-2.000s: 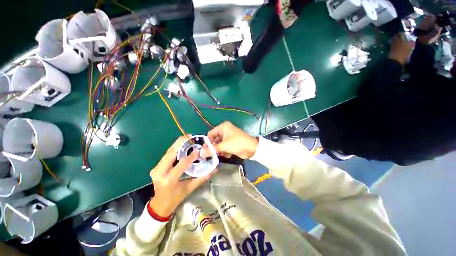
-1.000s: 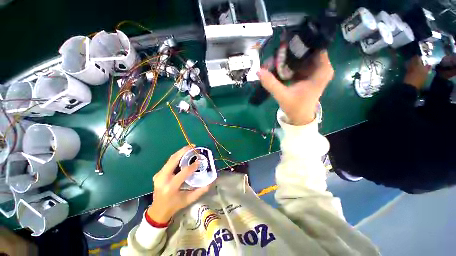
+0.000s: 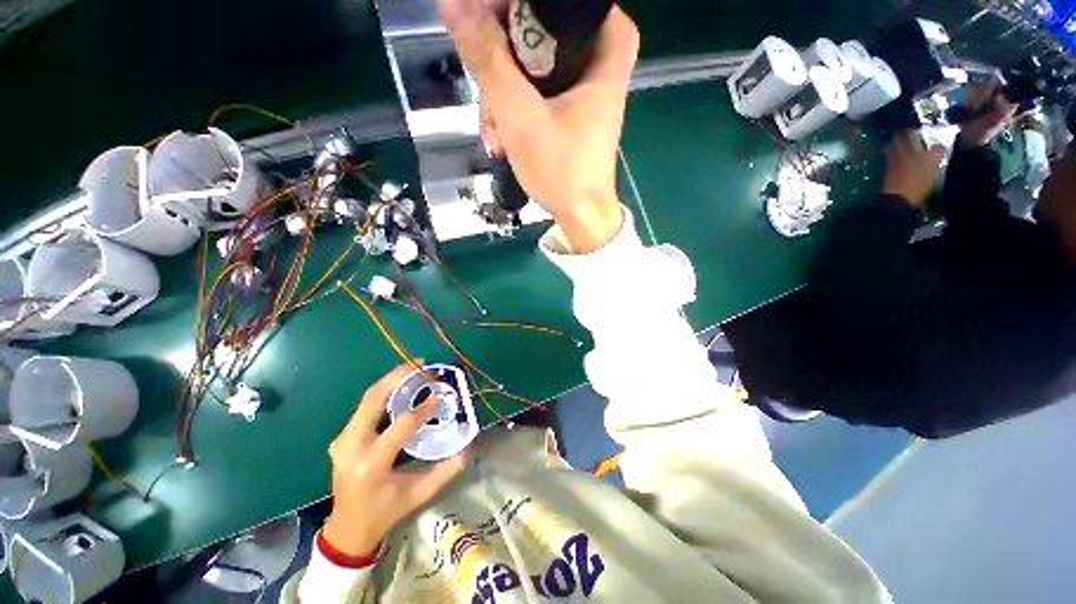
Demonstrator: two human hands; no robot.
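My left hand (image 3: 380, 463) holds a round white bracket (image 3: 439, 432) with dark openings near the bench's front edge, a finger pressed on its inside. Yellow and red wires run from it onto the bench. My right hand (image 3: 555, 136) grips the black electric screwdriver (image 3: 569, 35) by its body, pale label showing, at the top of the picture. The driver's lower end is at the front of the screw feeder (image 3: 446, 153), partly behind my hand, so its tip contact cannot be told.
White housing shells (image 3: 73, 401) stand at the left. Tangled motors with coloured wires (image 3: 242, 277) lie on the green bench (image 3: 319, 413). White units (image 3: 767, 77) stand at the back right. A person in dark sleeves (image 3: 932, 283) works at the right. My sleeve partly hides a white housing (image 3: 677, 274).
My right hand has left the bracket, taken hold of the screwdriver and moved it left to the feeder. My left hand still holds the bracket. The camera view has shifted.
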